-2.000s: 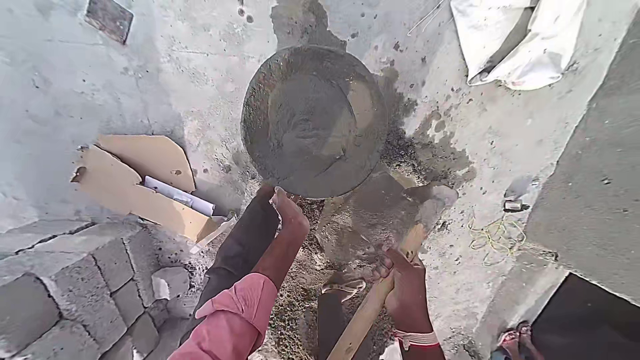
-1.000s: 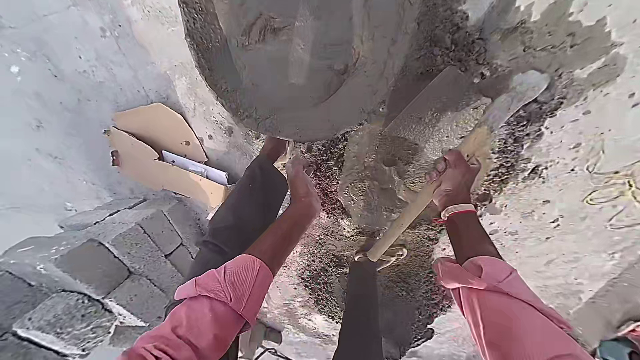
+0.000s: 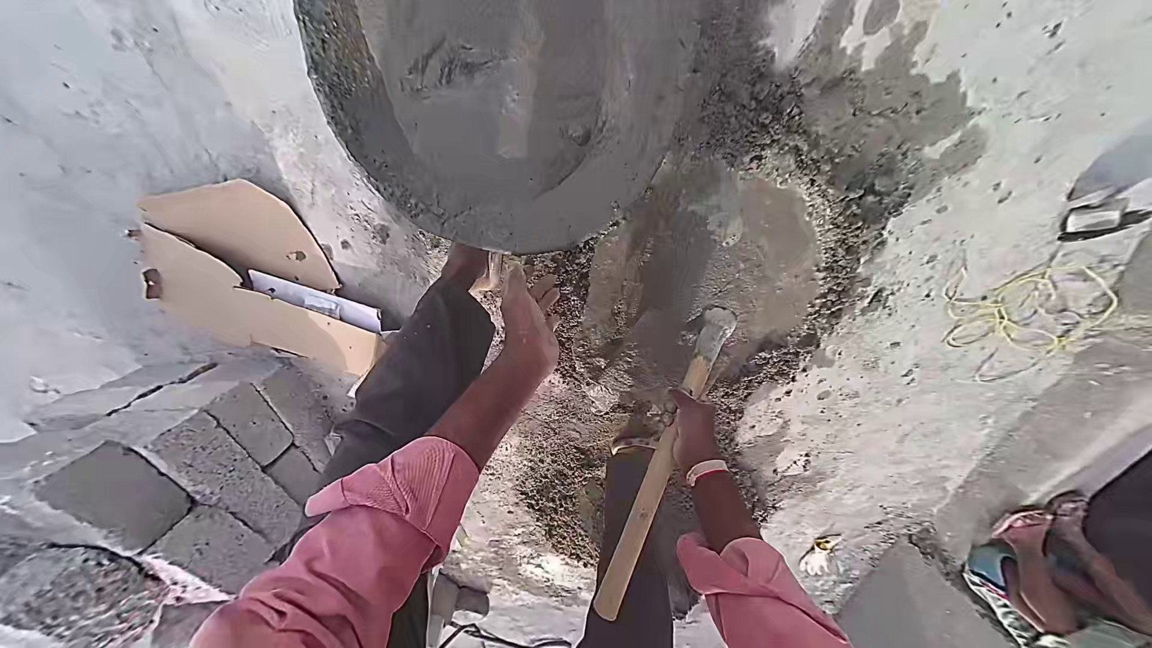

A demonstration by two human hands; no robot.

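Observation:
A large round pan of wet grey mortar [image 3: 504,117] fills the top centre, smeared over its rim. Just below its near edge is my left hand [image 3: 529,310], fingers apart, close to the wearer's foot; whether it touches the pan cannot be told. My right hand [image 3: 691,432] is closed around a wooden handle [image 3: 643,513] that slants up to a mortar-coated end [image 3: 716,328]. What kind of tool it is cannot be made out. Beneath that end lies a wet, mortar-smeared patch of ground [image 3: 765,252].
Stacked grey concrete blocks [image 3: 216,459] stand at lower left. Above them lie torn cardboard [image 3: 252,220] and a white roll [image 3: 315,301]. Tangled yellow string [image 3: 1030,310] is on the ground at right. Another person's feet [image 3: 1053,549] show at lower right.
The handle's coated end has moved down and left, nearer the wearer's foot, from beside the mortar pan. The view has shifted and the pan sits higher in it than two seconds ago.

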